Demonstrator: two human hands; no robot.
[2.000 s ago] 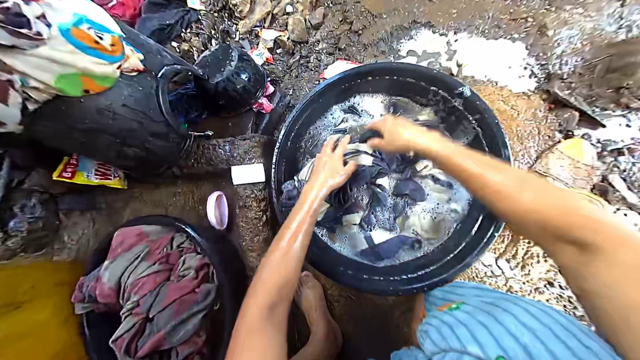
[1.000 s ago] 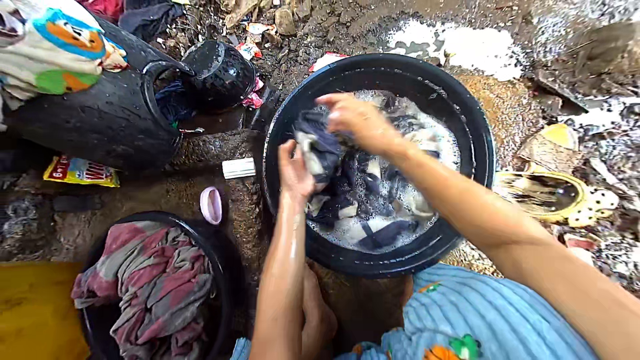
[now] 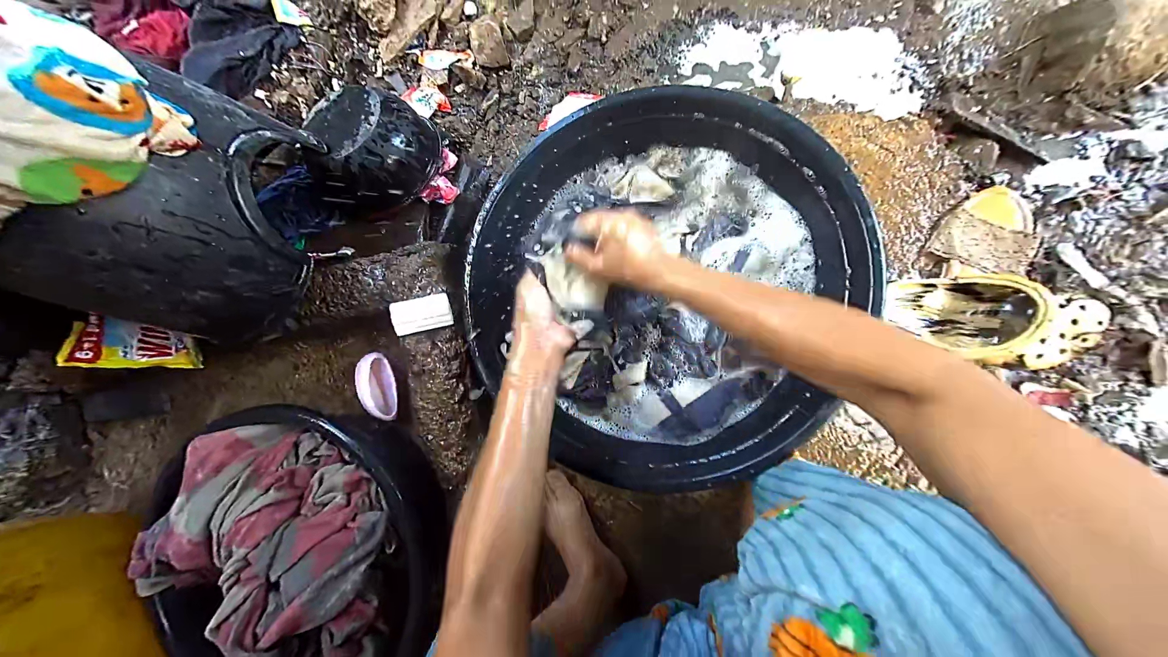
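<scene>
A round black plastic tub holds sudsy water and soaked cloth in dark and pale patches. At the tub's left side, my left hand grips a wet part of the cloth. Just above and to the right of it, my right hand is closed on the same bunched cloth, its fingers blurred. Pale fabric shows between the two hands. The lower folds of the cloth lie in the foam, partly hidden under the water and my right forearm.
A black basin with red and grey cloth stands lower left. Left of the tub lie a white bar, a pink oval ring, a detergent packet, a black bucket and a tipped black barrel. A yellow clog lies right.
Two seconds ago my hands were lower over the cloth with fingers spread; now they are closed on it at the tub's left side. One second ago a dark bunch was raised between them.
</scene>
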